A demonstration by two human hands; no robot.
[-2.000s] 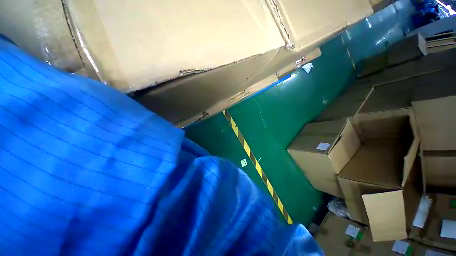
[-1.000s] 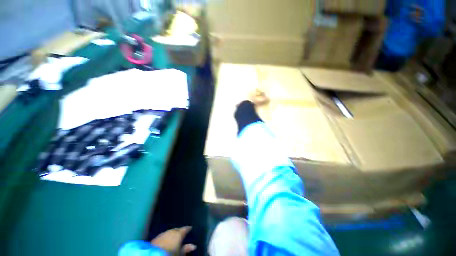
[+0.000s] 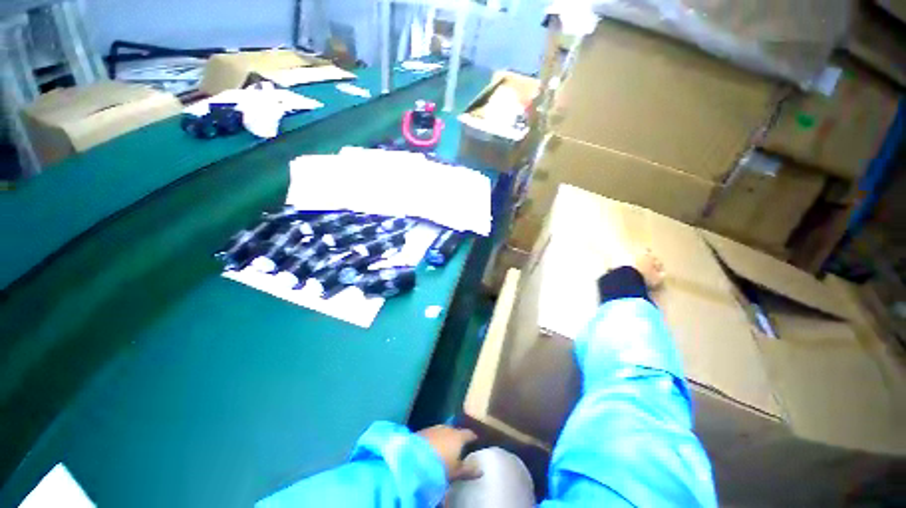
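My right hand [image 3: 651, 268] is on the top of a large brown carton [image 3: 685, 347] at the right, small and partly hidden by its black cuff; its finger pose is unclear. My left hand [image 3: 452, 451] is low in the middle, beside the carton's lower left corner and a pale rounded shape, probably my knee. Its fingers are slightly apart and nothing shows in it. Black cylindrical units [image 3: 333, 248] lie in rows on white paper on the green bench [image 3: 228, 397]. White liner sheets [image 3: 387, 189] lie just behind them.
A pink-and-black round item [image 3: 423, 126] and a small open box [image 3: 497, 124] are at the bench's far end. More black parts [image 3: 214, 121], white wrap [image 3: 263, 107] and a brown carton [image 3: 94, 114] are on the back ledge. Tall stacked cartons [image 3: 656, 99] stand behind the large carton.
The view has swung from the floor and cartons to the bench. Since the middle frame, bench and large carton appear lower and sharper. My right hand remains on the carton; my left hand is now against the pale shape.
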